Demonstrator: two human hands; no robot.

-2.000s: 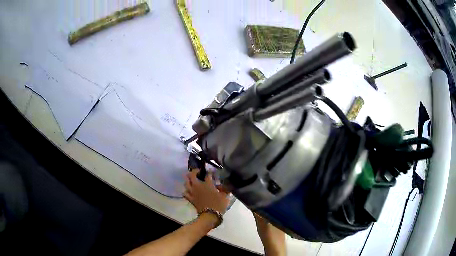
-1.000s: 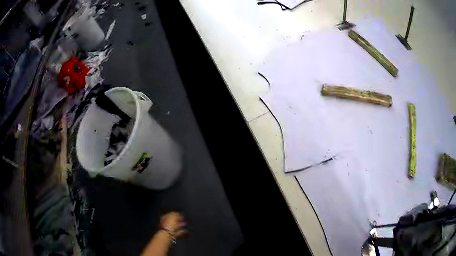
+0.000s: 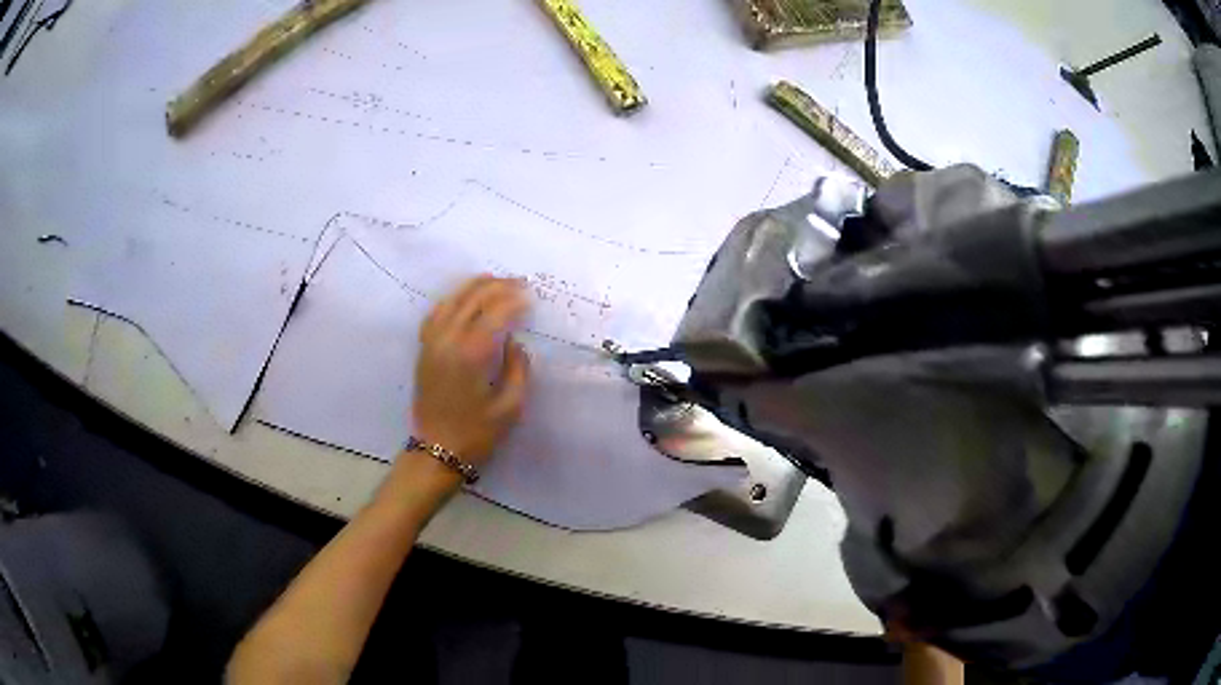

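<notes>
The straight knife cutting machine (image 3: 964, 388) fills the right side, its steel base plate (image 3: 750, 493) showing at the lay's near edge. The presser foot (image 3: 649, 359) is at a printed line on the white marker paper (image 3: 402, 147). My left hand (image 3: 469, 361), bare with a bracelet, lies on the paper left of the foot, fingers slightly bent, holding nothing that shows. A small part of my right forearm or wrist (image 3: 927, 658) shows below the machine; the hand itself is hidden behind it. Dark-edged cuts run through the lay left of my left hand.
Bar weights (image 3: 268, 56) (image 3: 592, 54) (image 3: 828, 131) lie on the paper, with a block weight (image 3: 824, 19) at the top. A black power cable (image 3: 877, 94) curves down to the machine. A table clamp (image 3: 1087, 83) stands at the upper right.
The view has swung from the floor bin back to the lay. My left hand has come from over the floor onto the paper. The machine is now large at the right.
</notes>
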